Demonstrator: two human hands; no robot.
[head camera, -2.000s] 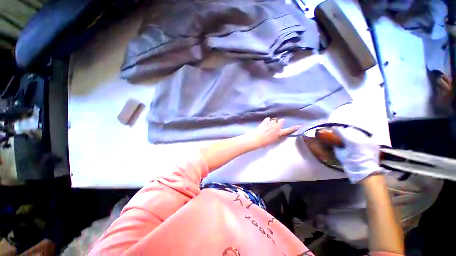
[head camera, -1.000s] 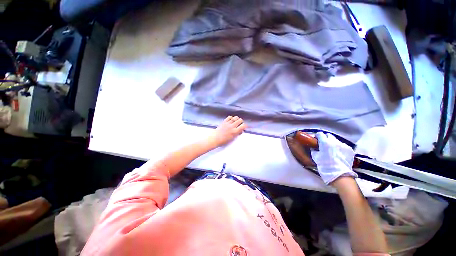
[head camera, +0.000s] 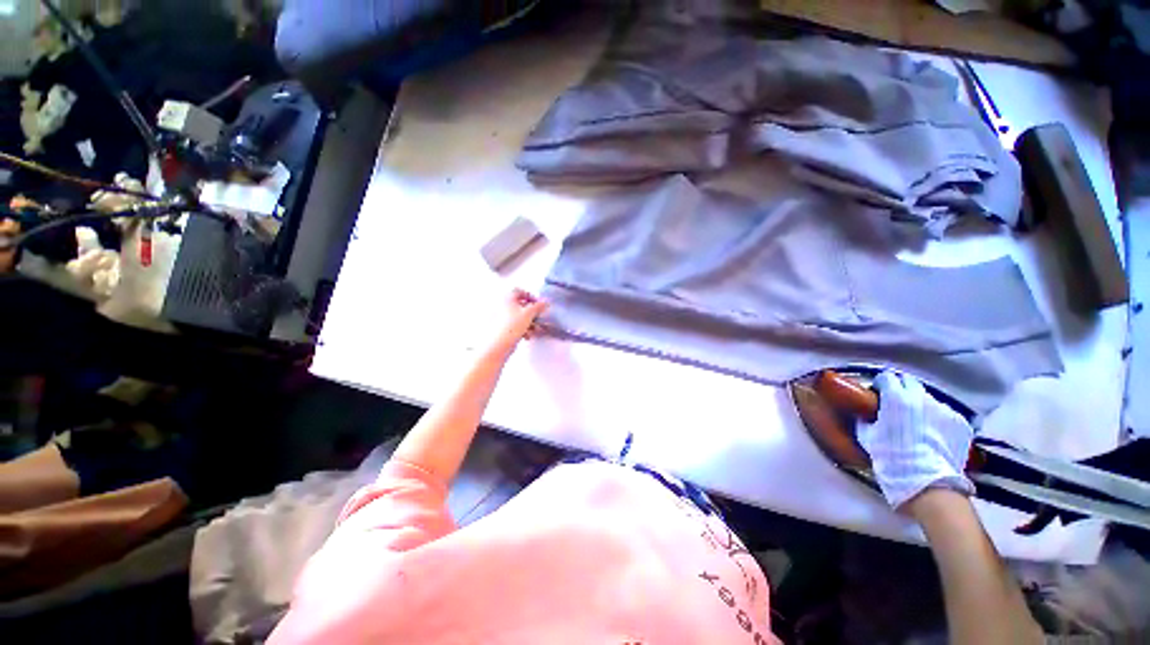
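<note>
A mauve-grey garment piece (head camera: 757, 271) lies spread on the white-covered table (head camera: 435, 164), its lower seamed edge running along the table's front part. More of the grey cloth is bunched behind it. My left hand (head camera: 525, 313) is bare and small in view, at the near left corner of the cloth; whether its fingers pinch the cloth is not clear. My right hand (head camera: 911, 435), in a white glove, is shut on the orange-brown handle of the steam iron (head camera: 826, 422). The iron stands at the right part of the cloth's front edge, its tip pointing left.
A small grey-beige block (head camera: 512, 246) lies left of the cloth. A long dark block (head camera: 1072, 214) lies at the far right. A dark-blue padded roll (head camera: 366, 32) is behind at the left. A pale hose (head camera: 1066, 485) trails right from the iron. A grey machine housing (head camera: 214, 271) stands left.
My left hand has moved left along the front edge to the cloth's corner. The iron stays near the right part of that edge. The view has shifted, showing more of the left side.
</note>
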